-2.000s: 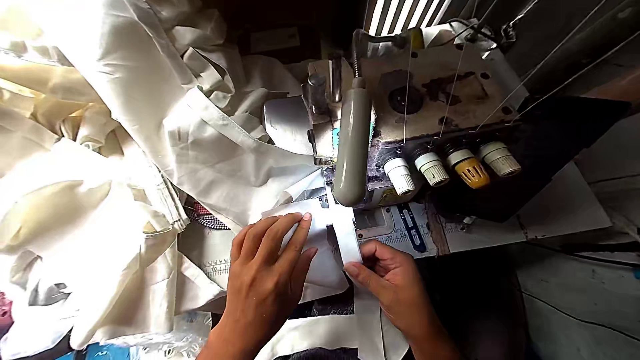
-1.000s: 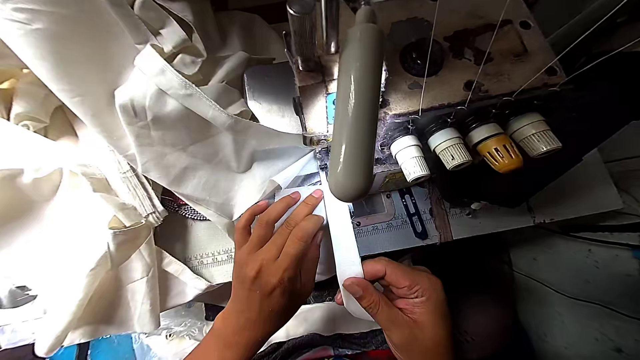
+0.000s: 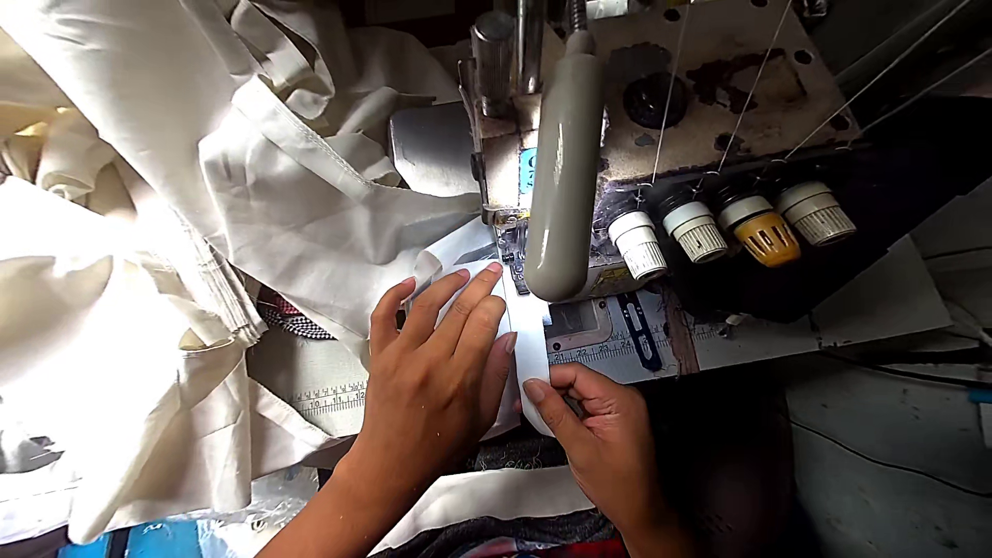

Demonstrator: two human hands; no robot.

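Note:
My left hand (image 3: 442, 364) lies flat, fingers spread, on white fabric just before the presser foot (image 3: 513, 260) of an overlock-type sewing machine (image 3: 728, 85). Between the thumb and fingers of my right hand (image 3: 597, 426) is the edge of a white fabric strip (image 3: 532, 349), which runs up to the foot. A grey lamp or cover (image 3: 564, 170) with a rounded end hangs over the machine's front and hides part of it. Cream fabric (image 3: 310, 209) reaches the foot from the left. The needle cannot be made out.
Piled cream cloth (image 3: 116, 310) covers the left side. Several thread tension knobs (image 3: 697, 232), one yellow, stick out at the right, with threads above them. A measuring tape (image 3: 337, 399) runs along the table edge. A dark blue slotted plate (image 3: 639, 333) lies right of the foot.
Since one second ago my right hand has moved up toward the machine along the strip's edge. My left hand stays on the fabric by the foot. The view has shifted since two seconds ago.

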